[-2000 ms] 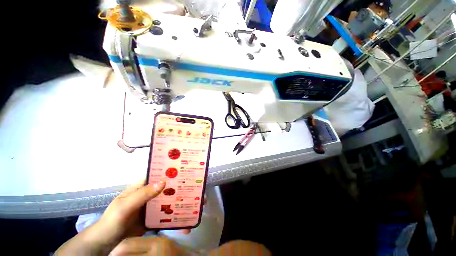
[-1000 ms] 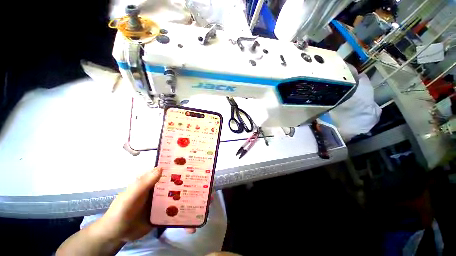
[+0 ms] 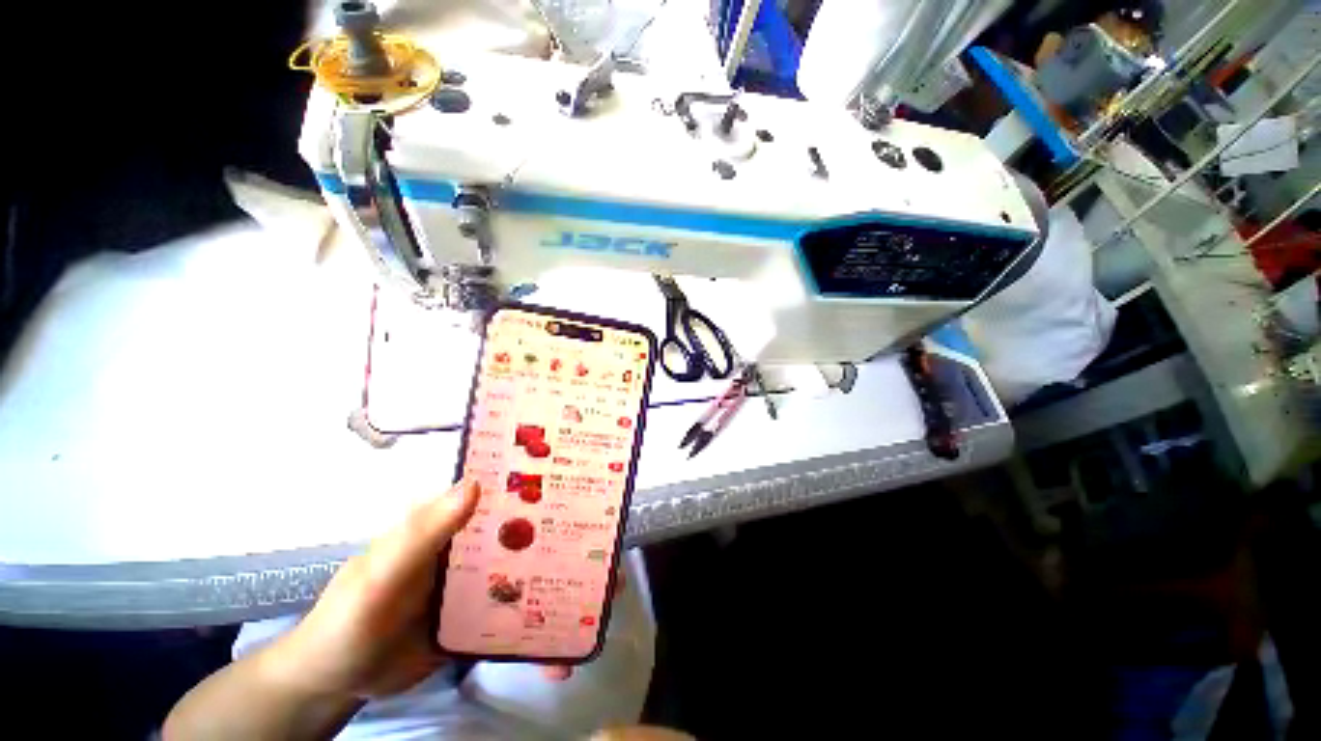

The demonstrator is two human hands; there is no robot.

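Observation:
My left hand point(image 3: 380, 596) holds a smartphone point(image 3: 545, 485) upright above the table's front edge, thumb on its left side and fingertips showing at its lower right edge. The lit screen shows a pinkish list with small red food pictures. A small skin-coloured patch point(image 3: 645, 734) at the bottom edge may be my right hand; it is cut off and its state cannot be seen. Behind the phone stands the white, blue-striped JACK sewing machine point(image 3: 695, 188). The phone's upper left corner is close below the presser foot area in the picture.
Black scissors point(image 3: 695, 348) lie under the machine arm, with pinkish pointed nippers point(image 3: 720, 411) beside them. A dark long tool point(image 3: 932, 405) lies at the right table end. A ruler strip point(image 3: 782, 489) runs along the front edge. White fabric point(image 3: 1065, 311) lies behind the machine's right end.
The skin-coloured shape at the bottom, larger two seconds ago, is now a sliver. The phone's list has scrolled to other items. The phone sits slightly further right in the picture.

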